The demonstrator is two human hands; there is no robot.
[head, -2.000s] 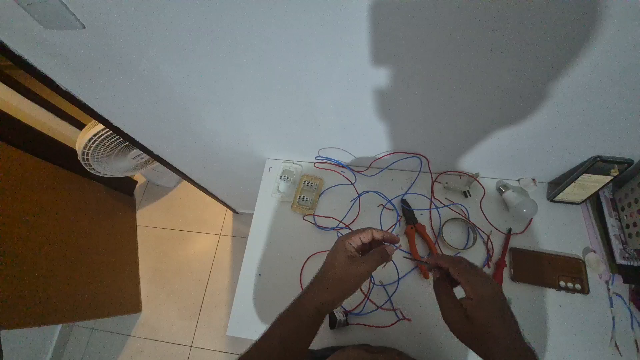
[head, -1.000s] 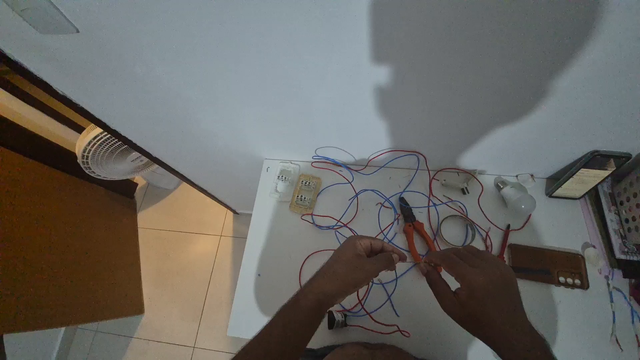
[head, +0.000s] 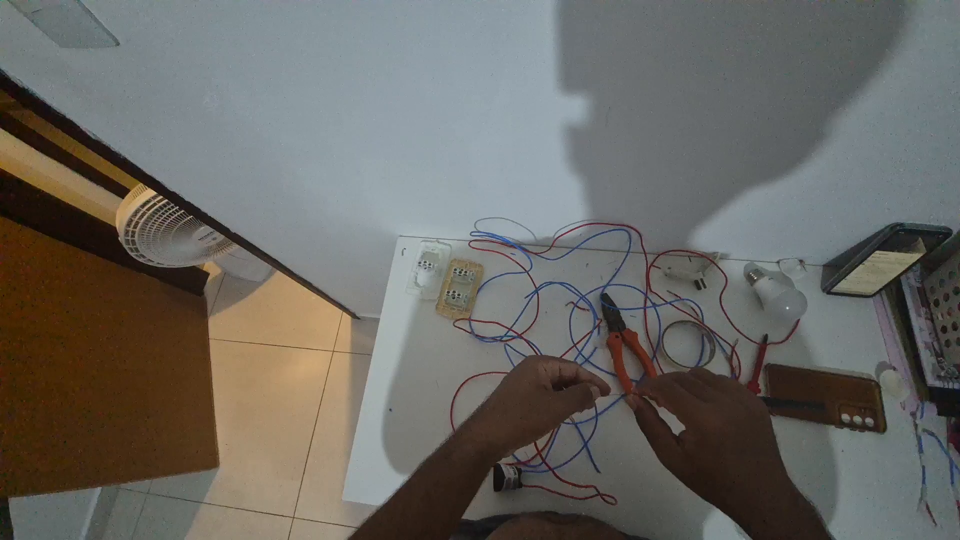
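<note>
Over the white table [head: 420,442], my left hand [head: 551,390] pinches the end of a thin wire between thumb and fingertips. My right hand [head: 697,424] pinches the same wire a little to the right; a short pale stretch of it shows between them. Pliers with orange handles [head: 619,352] lie just beyond my right fingertips, jaws pointing away. Blue and red wires [head: 555,285] spread in loops around both hands. A roll of tape [head: 688,343] lies beyond my right hand, with a red screwdriver [head: 759,367] at its right. My fingers partly hide the wire.
Two socket modules [head: 460,289] [head: 429,268] sit at the table's back left. A light bulb [head: 776,292], a white plug-like fitting [head: 688,270] and an upright phone-like device [head: 885,259] stand along the back. A brown-cased phone [head: 825,397] lies right. A small black cylindrical part [head: 507,477] is near the front edge.
Both hands remain close together in front of the pliers. My right hand has moved slightly up toward the plier handles since two seconds ago.
</note>
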